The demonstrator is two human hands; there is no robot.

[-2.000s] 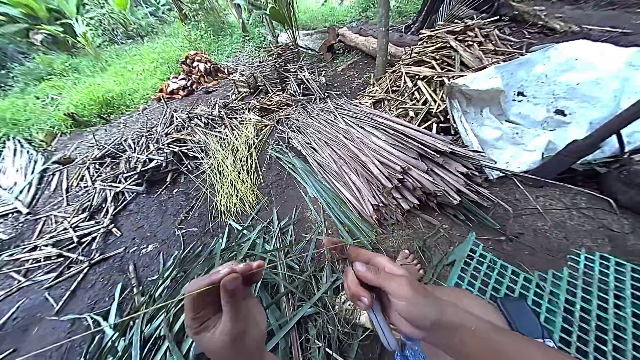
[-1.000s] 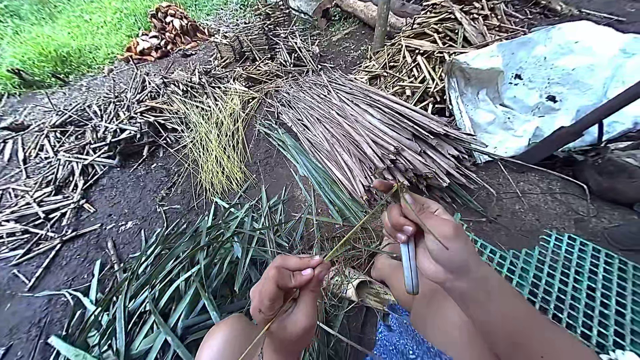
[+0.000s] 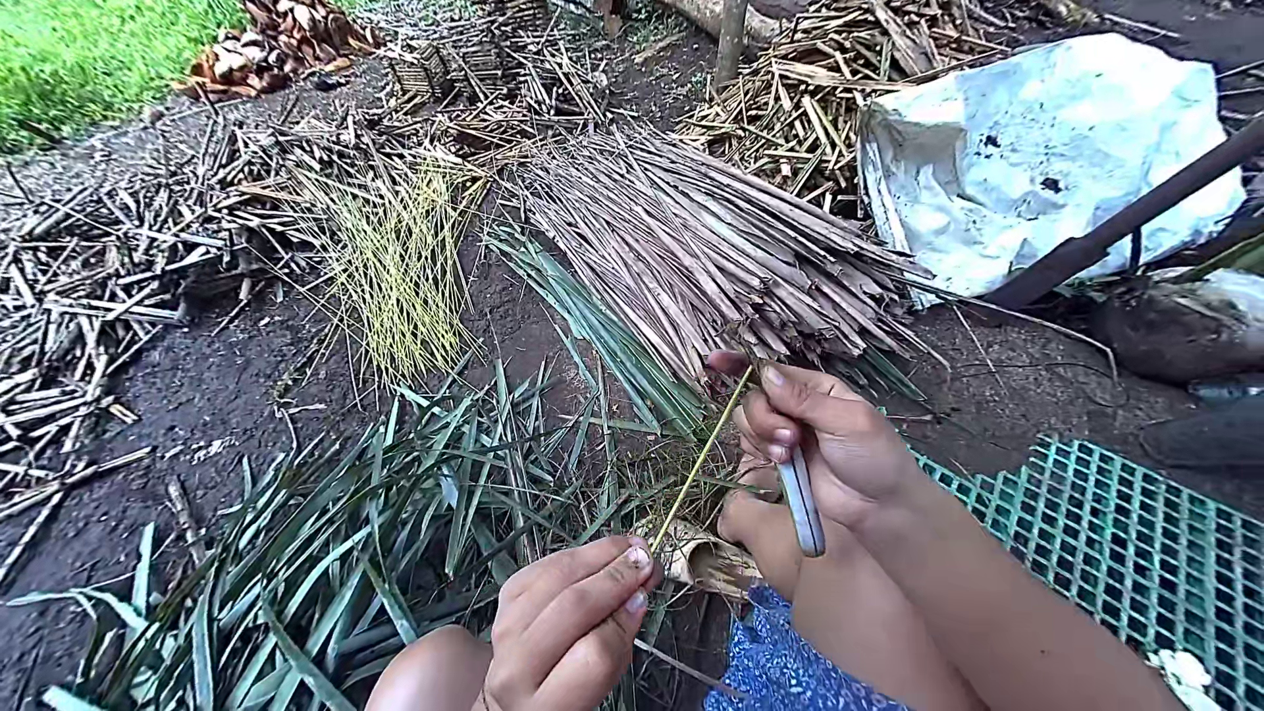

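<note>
My left hand [image 3: 578, 617], low in the middle, pinches one end of a thin yellow-green leaf midrib [image 3: 696, 469]. The strip slants up to my right hand [image 3: 825, 430], which holds a knife by its grey handle [image 3: 802, 502]; the blade is mostly hidden at the fingers, against the strip's upper end. Left of my hands lies a heap of cut green leaf blades [image 3: 326, 553]. Beyond it is a loose bundle of yellow-green midribs [image 3: 405, 276]. Long dried brown leaves [image 3: 681, 247] lie stacked ahead, with a few long green leaves [image 3: 612, 331] along their left side.
Broken dry stalks [image 3: 109, 257] cover the ground at left, and more are piled [image 3: 820, 89] behind. A white sheet [image 3: 1047, 148] and a dark pole [image 3: 1136, 212] stand at right. Green plastic mesh [image 3: 1136, 553] lies beside my right forearm. Brown husks [image 3: 267, 49] are heaped near the grass.
My hands held the strip closer together one second ago; now they are farther apart, with the strip stretched straight between them. The view has tilted down since the earliest frame.
</note>
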